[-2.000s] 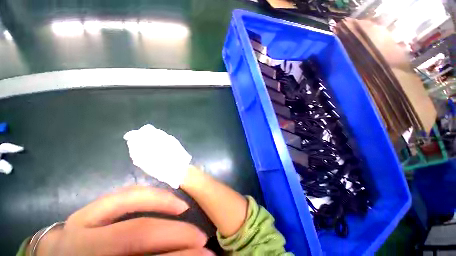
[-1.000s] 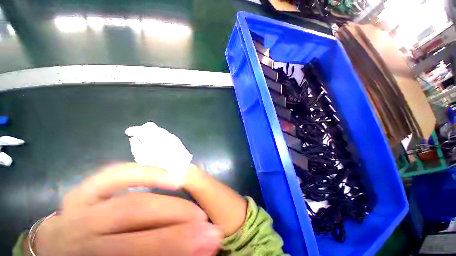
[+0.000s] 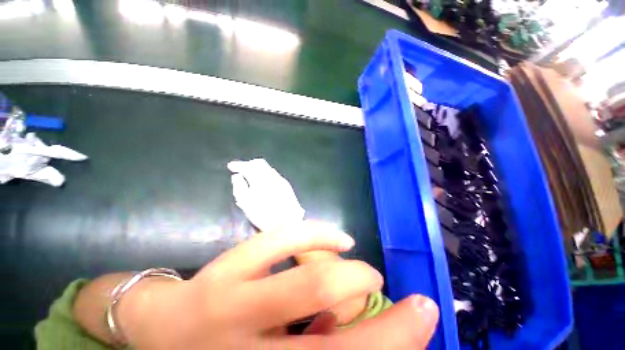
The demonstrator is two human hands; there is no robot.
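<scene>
My right hand (image 3: pixel 268 195), in a white glove, lies low over the dark green bench (image 3: pixel 157 154) with its fingers together; no held object shows and its palm side is hidden. My bare left hand (image 3: pixel 274 294), with a silver bracelet, is large in the foreground. Its fingers are apart and cross over my right wrist and forearm; nothing shows in it, though its underside is hidden. To the right, the blue bin (image 3: pixel 406 171) holds black adapters (image 3: pixel 449 219) in a row along its near-left wall, with bundled black cords (image 3: pixel 490 273) beside them.
A white spare glove (image 3: pixel 31 160) lies at the left, by a blue stick-like thing (image 3: pixel 44 122) and part of a clear object. A white rail (image 3: pixel 205 89) separates the bench from the glossy green belt (image 3: pixel 329 61). Brown cardboard sheets (image 3: pixel 548 143) stand behind the bin.
The view has shifted, so the bin sits further right and more of the spare glove shows. My left hand has moved right across my right forearm, its fingers more spread. My right hand keeps its shape.
</scene>
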